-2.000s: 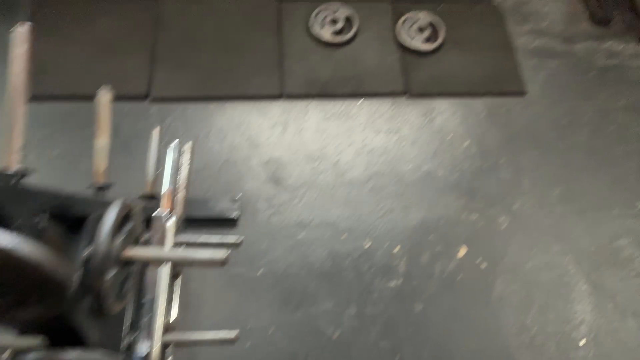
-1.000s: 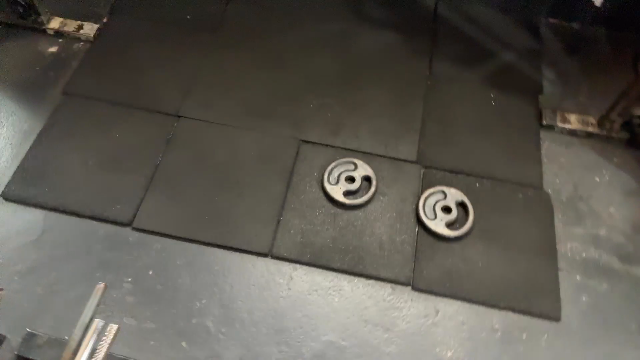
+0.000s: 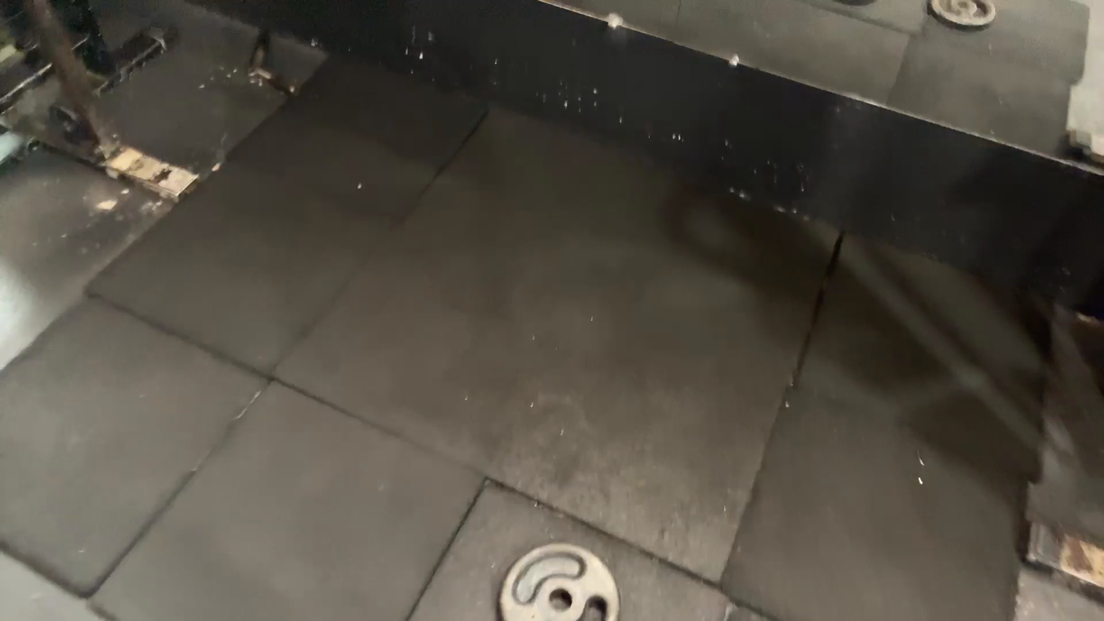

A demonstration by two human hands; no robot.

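Neither my left hand nor my right hand shows in the head view. A grey metal weight plate with curved grip slots and a centre hole lies flat on a dark rubber floor mat at the bottom edge, cut off by the frame. A similar plate appears at the top right, beyond a long dark band, possibly as a reflection in a mirror. Part of another round thing shows beside it at the top edge.
A worn metal rack foot stands on the grey floor at the upper left. Another worn foot sits at the right edge. The long dark band runs across the top, specked with white. Shadows fall on the right-hand mats.
The view has swung up and forward across the mats. The metal rack with bars, seen at the lower left earlier, is out of view.
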